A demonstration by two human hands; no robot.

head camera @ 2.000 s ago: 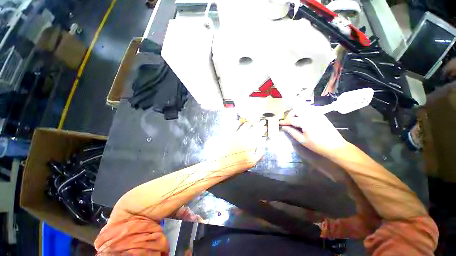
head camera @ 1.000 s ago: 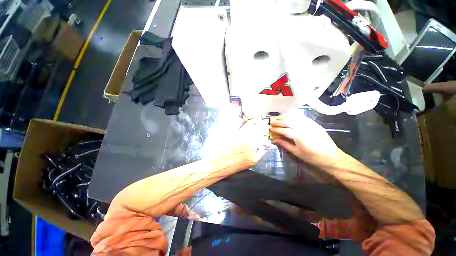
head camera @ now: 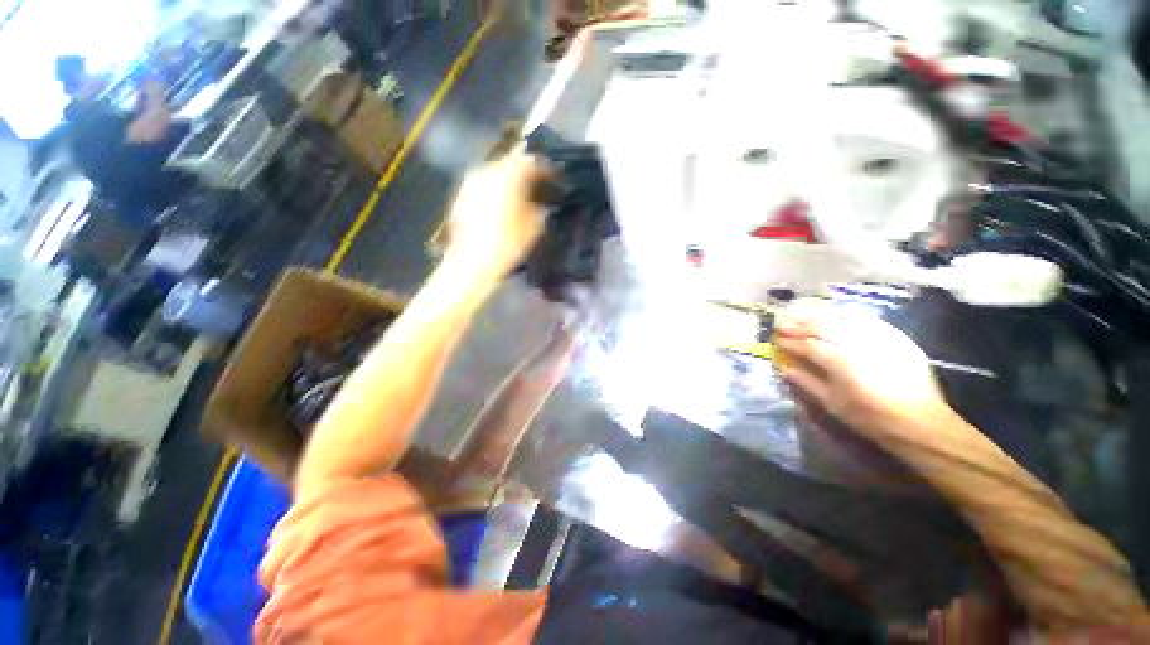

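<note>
The plain black cut pieces (head camera: 580,208) lie in a limp heap left of the white sewing machine head (head camera: 807,176). My left hand (head camera: 498,212) is at the heap's left edge, blurred; its fingertips are hidden, so its grip cannot be told. My right hand (head camera: 864,365) is low at the needle area, right of the yellow throat plate or guide (head camera: 744,350). Its fingertips are close together by a small dark part under the head; whether they hold fabric cannot be told.
A white paddle-shaped arm (head camera: 1003,279) projects right from the head. Black pale-lined strips (head camera: 1066,221) are piled behind it. A cardboard box (head camera: 259,391) and a blue crate (head camera: 240,542) stand lower left. A person (head camera: 114,139) is at the far upper left.
My left hand has left the needle area and moved up and left to the black heap. My right hand stays near the needle. The view has shifted left and blurred.
</note>
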